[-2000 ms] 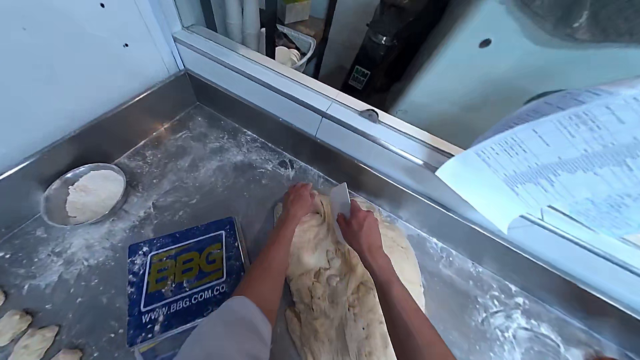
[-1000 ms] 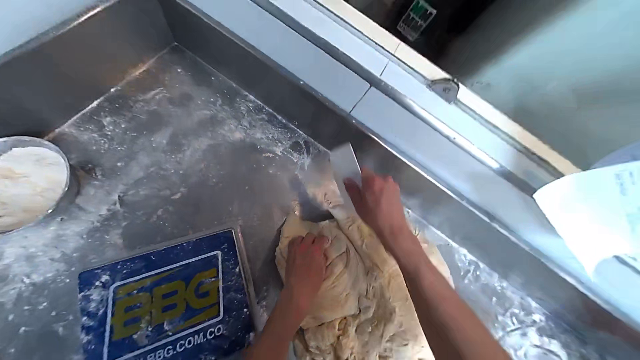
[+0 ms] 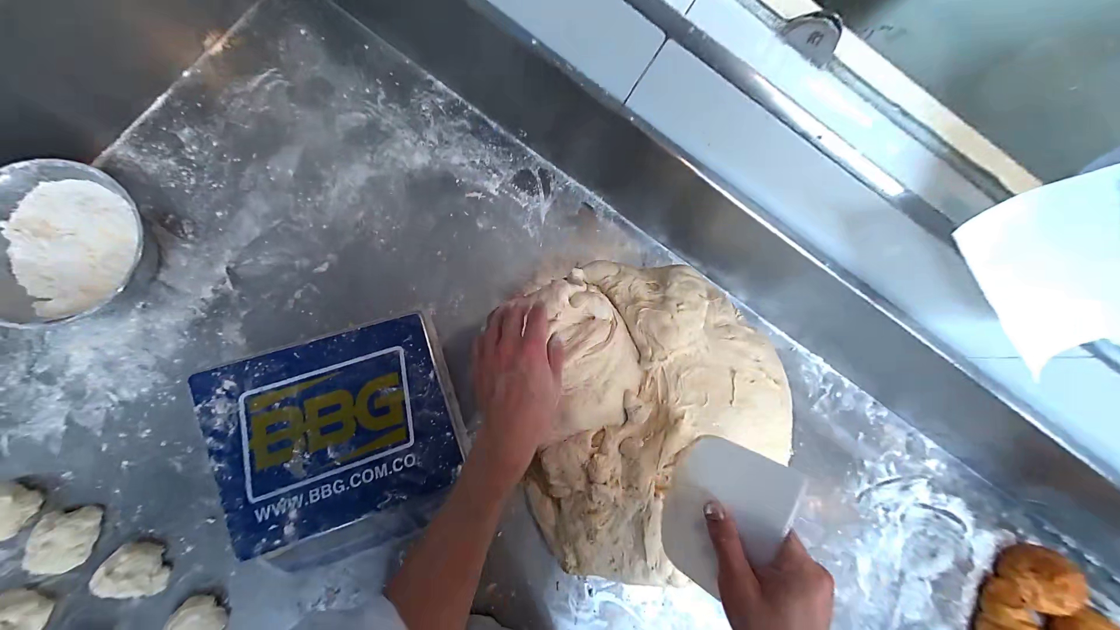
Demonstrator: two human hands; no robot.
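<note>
A large mound of dough (image 3: 717, 367) lies on the floured steel worktop, close to its raised back edge. My left hand (image 3: 521, 376) rests on the left side of the mound, fingers bent against a folded lobe of dough. In my right hand (image 3: 774, 577) is a white dough scraper (image 3: 731, 499), held between thumb and fingers over the lower right part of the dough. Left of the mound lies a blue box-like kitchen scale or case (image 3: 328, 437) dusted with flour. Several small dough pieces (image 3: 131, 570) sit at the lower left.
A round bowl of flour (image 3: 74, 249) stands at the far left. The steel back wall (image 3: 665, 201) of the worktop runs diagonally behind the dough. Golden baked bread (image 3: 1037, 582) is at the lower right corner. White paper (image 3: 1050, 262) hangs at the right.
My right hand has moved with the scraper from the dough's far edge to its near right side. My left hand remains on the dough's left part. The view has shifted.
</note>
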